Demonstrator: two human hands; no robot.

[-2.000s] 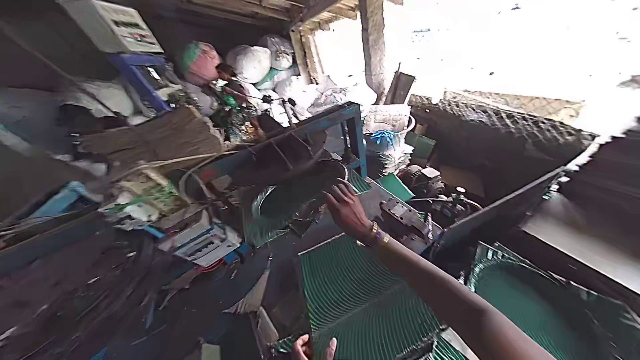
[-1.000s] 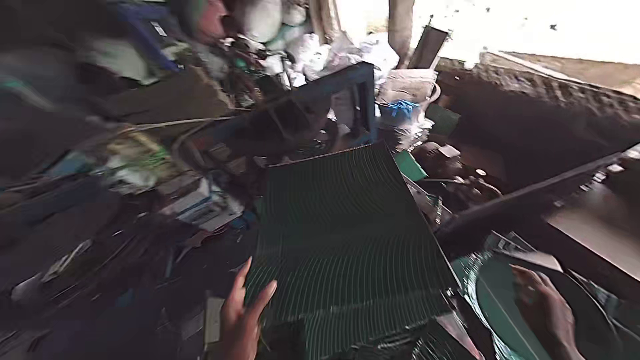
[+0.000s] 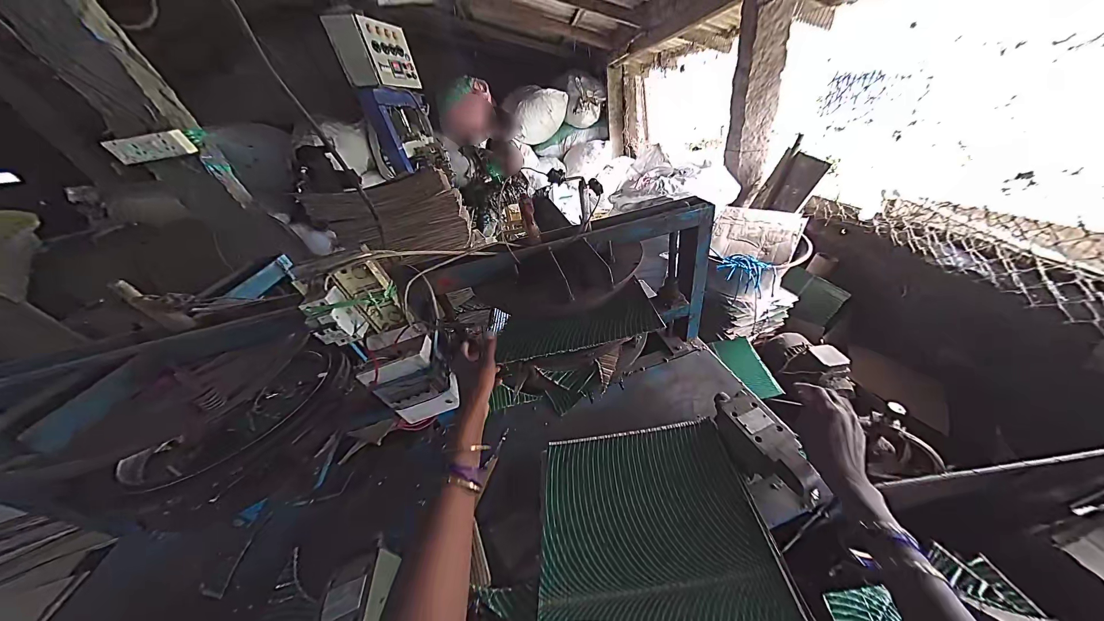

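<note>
My left hand (image 3: 474, 358) reaches forward to the left end of a green ridged sheet (image 3: 578, 328) that lies under the round plate of a blue metal press frame (image 3: 695, 259). Its fingers are curled by a small dark part beside the electrical boxes; whether they grip it I cannot tell. My right hand (image 3: 828, 427) is at the right, just beyond a metal bracket (image 3: 763, 435) on the bench edge, its fingers bent and their contact hidden. Between my forearms lies a larger green ridged sheet (image 3: 647, 517) with curved lines. Curved green offcuts (image 3: 578, 384) lie before the press.
Electrical boxes with wires (image 3: 405, 371) stand left of the press. Behind are stacked brown sheets (image 3: 397, 211), a control box (image 3: 371, 50), white sacks (image 3: 535, 112) and a blurred person. A bucket (image 3: 759, 237) and a motor (image 3: 806, 358) stand at right; scrap and coiled wire lie left.
My left hand has moved forward to the press, and my right hand has left the round green piece at lower right. The large sheet now lies flatter on the bench. The view has shifted.
</note>
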